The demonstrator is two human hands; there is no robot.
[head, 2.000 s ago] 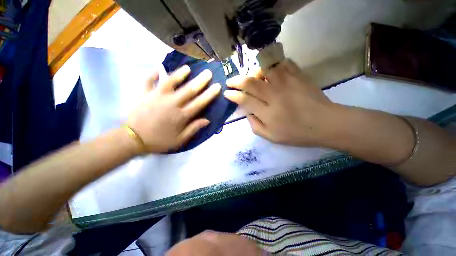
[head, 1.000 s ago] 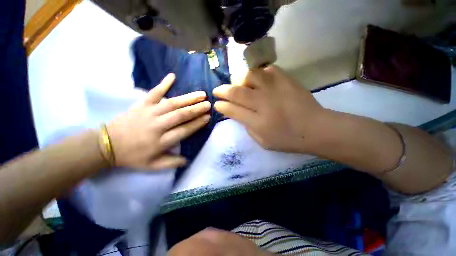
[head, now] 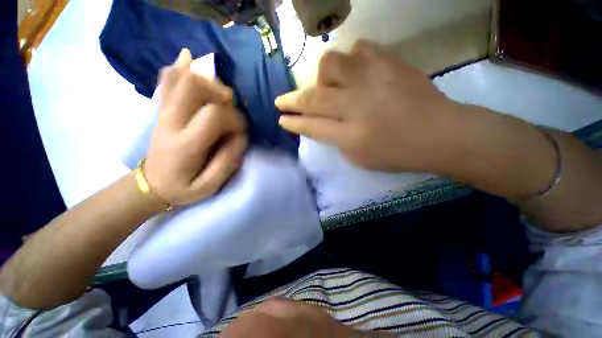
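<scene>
A navy fabric panel (head: 254,72) runs under the presser foot (head: 267,39) and spreads to the back left. A pale white-faced piece (head: 231,218) joins it in front and hangs over the table edge. My left hand (head: 198,132), slightly blurred, is curled with its fingers closed on the fabric left of the seam area; a white corner shows beside its knuckles. My right hand (head: 383,109) is right of the panel, its extended fingertips at the panel's right edge. No object shows in it. The needle tip cannot be made out.
The pale block (head: 323,16) is above my right hand. A dark phone (head: 548,39) lies at the right. The green-marked table edge (head: 396,204) crosses in front. Navy cloth (head: 23,132) hangs at the left. A blue and red basket (head: 505,290) is low right; striped cloth (head: 343,297) covers the lap.
The view has shifted closer, lower on the machine. My left hand has gone from flat to curled on the fabric. The white-faced piece has swung rightward across the table edge. My right hand stays beside the panel.
</scene>
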